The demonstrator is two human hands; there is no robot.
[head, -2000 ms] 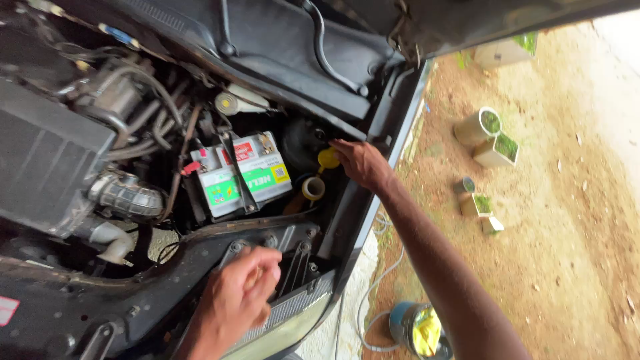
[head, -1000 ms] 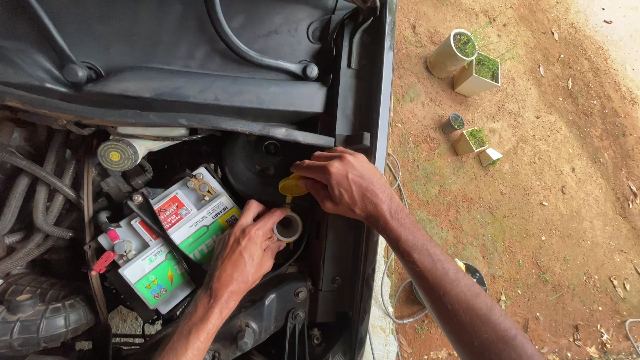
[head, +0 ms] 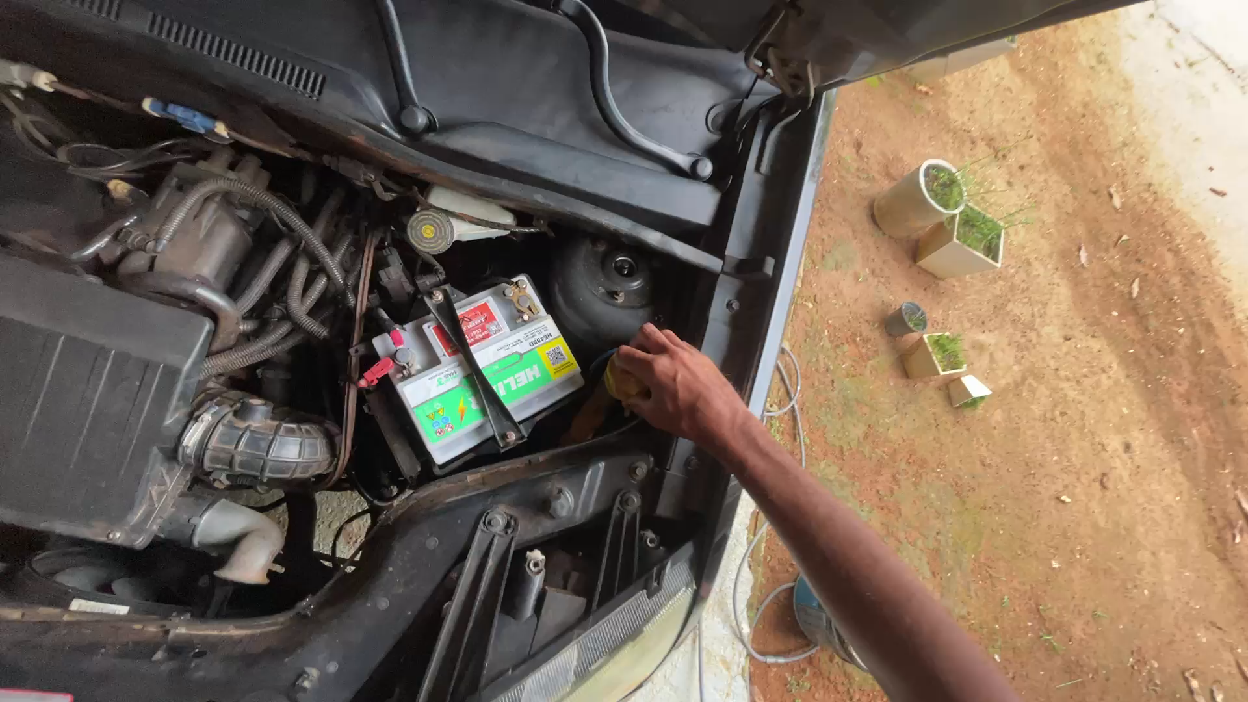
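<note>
My right hand (head: 678, 385) grips a yellow cap (head: 622, 378) at the top of a reservoir neck, low between the car battery and the inner fender. The fingers partly cover the cap, and the neck beneath is mostly hidden. Left of the hand sits the car battery (head: 541, 385), with a black hold-down bracket (head: 475, 370) across it and a red terminal piece (head: 376, 370) at its left end. Behind the hand is the black domed strut tower (head: 604, 292). My left hand is out of view.
The engine's black air filter box (head: 88, 390) and a ribbed intake hose (head: 258, 444) lie left. The headlight (head: 624, 643) is at the front edge. Outside the fender are a grey hose (head: 801, 419), a blue bucket (head: 814, 619) and several potted plants (head: 907, 200) on bare soil.
The yellow cap, held beside the open neck a second ago, is now at the neck's place under my right hand. My left hand, then at the neck, has left the view. The view has shifted and widened.
</note>
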